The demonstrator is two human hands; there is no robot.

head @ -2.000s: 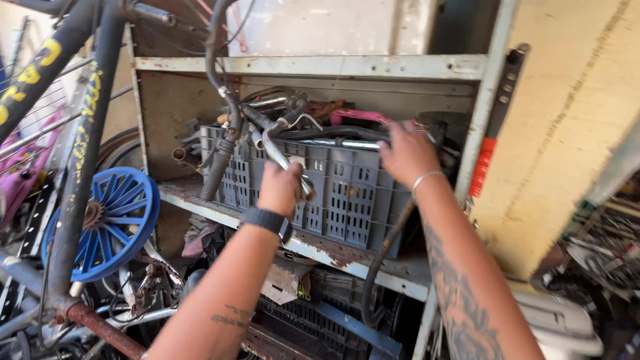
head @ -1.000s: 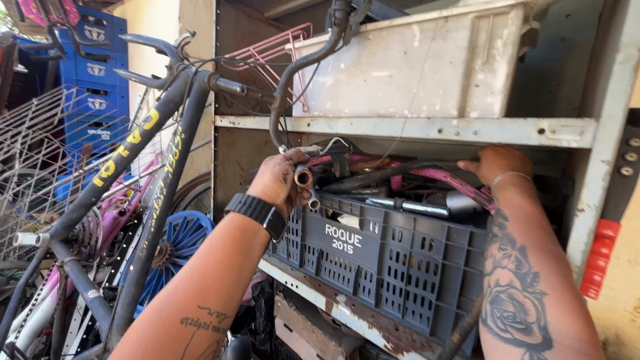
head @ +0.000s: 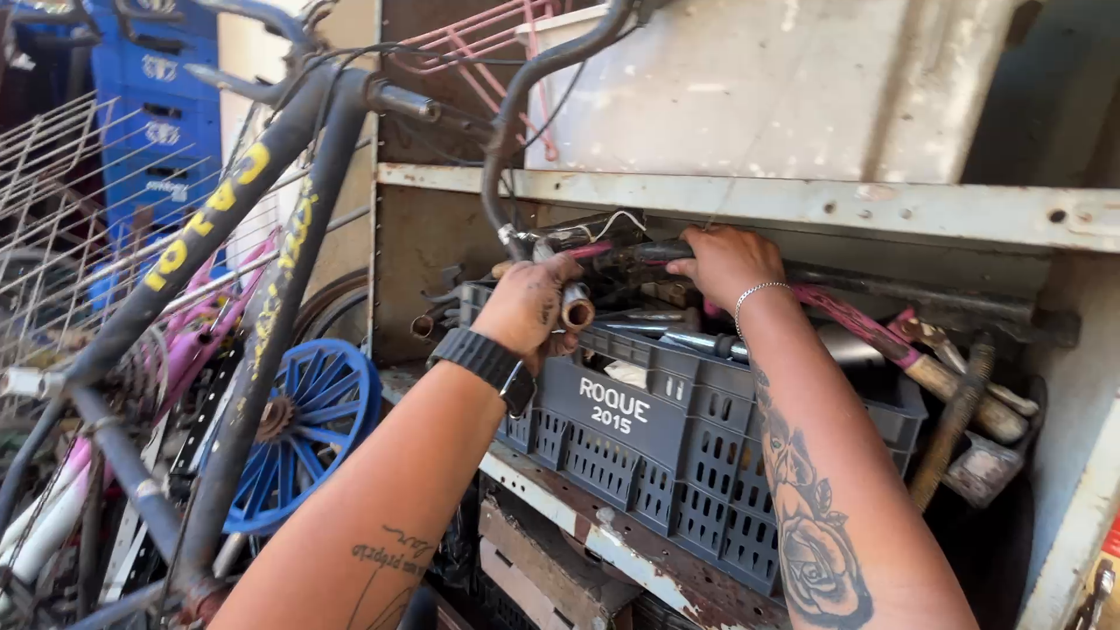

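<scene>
A grey plastic crate (head: 647, 437) full of bicycle parts and metal tubes stands on a rusty shelf. At the crate's left front corner, my left hand (head: 534, 302) is closed around a metal tube (head: 577, 310), whose open end faces me. My right hand (head: 731, 262) reaches over the crate, its fingers on a dark tube (head: 661, 251) at the back; whether they grip it is unclear. A worn pink tube (head: 853, 322) lies across the crate's right part. Chromed tubes (head: 700, 341) lie near the front rim.
A Caloi bicycle frame (head: 219, 206) and a blue spoked wheel (head: 319, 437) are at the left. Above the crate runs a metal shelf edge (head: 752, 199) with a large whitish container (head: 744, 87) on it. A curved handlebar (head: 507, 122) hangs in front. Blue crates (head: 162, 131) are stacked behind.
My right hand has moved left along the back of the crate, from its right side a second ago. The left hand stays closed on metal tubing at the crate's left front.
</scene>
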